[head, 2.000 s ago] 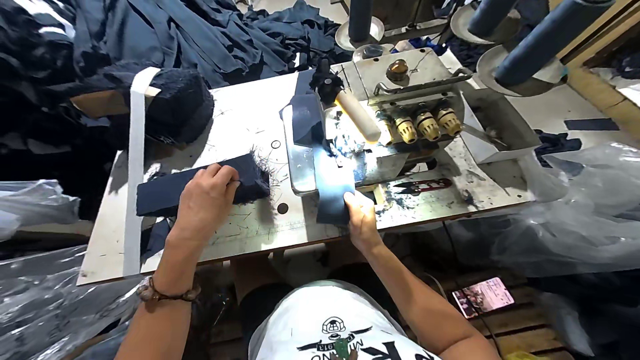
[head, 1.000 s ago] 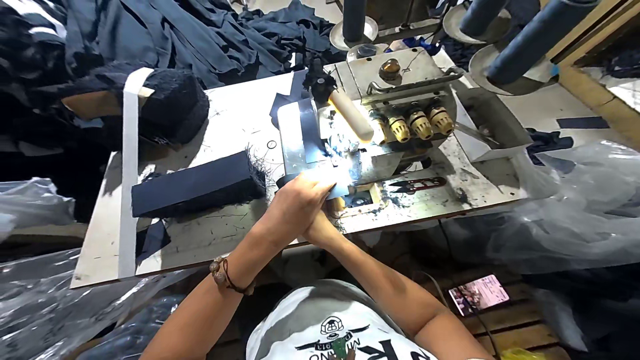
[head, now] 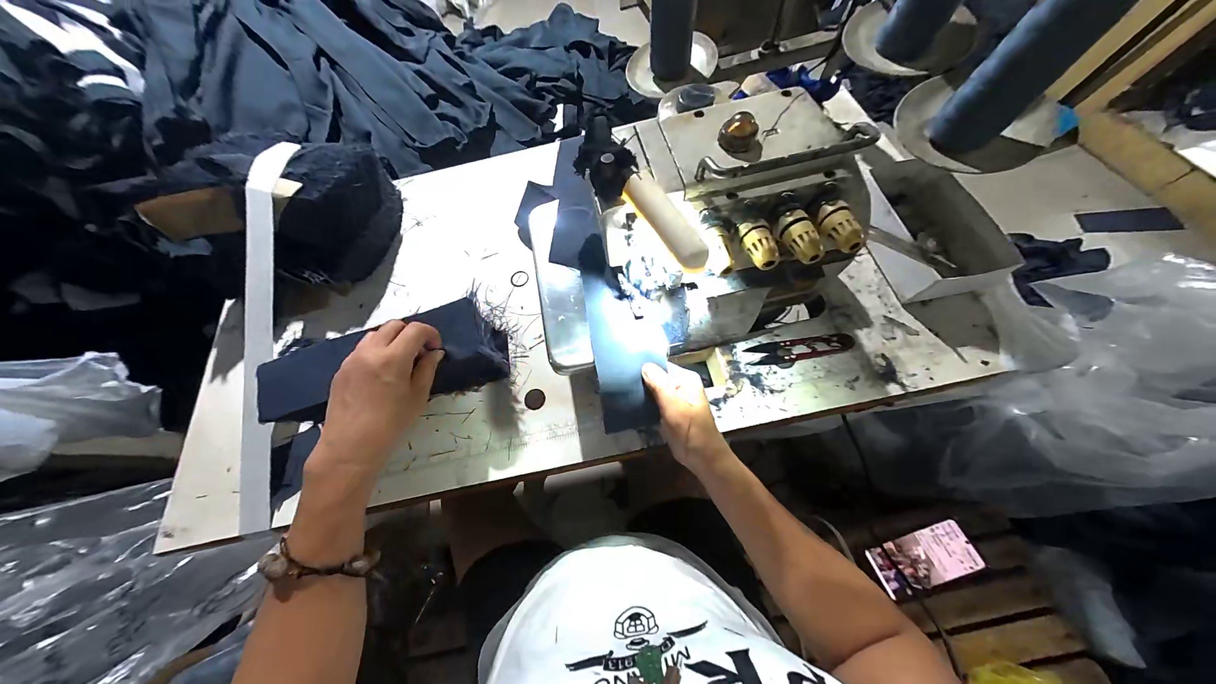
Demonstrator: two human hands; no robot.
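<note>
My left hand point(head: 385, 380) rests on a stack of dark blue fabric pieces point(head: 304, 378) on the table, thumb and fingers pinched at the top layer. With my right hand point(head: 679, 408) I hold the right edge of a dark blue fabric strip point(head: 625, 389), which lies across the lit bed of an overlock sewing machine point(head: 703, 180). The strip runs back under the machine's work light point(head: 665, 220). Beside my right hand, thread snips point(head: 803, 350) with red-edged handles lie on the table. The strip's far end by the presser area is hard to make out.
A light tape strip point(head: 257, 351) hangs over the table's left side, near a dark fabric bundle point(head: 332, 209). Thread cones point(head: 988, 85) stand behind the machine. A grey bin point(head: 950, 223) is at the right, clear plastic point(head: 1045, 408) beyond. Dark cloth point(head: 361, 76) is heaped behind.
My left hand has moved left from beside my right hand at the machine to the fabric stack. A second earlier both hands were together at the machine; now the strip extends toward the front table edge.
</note>
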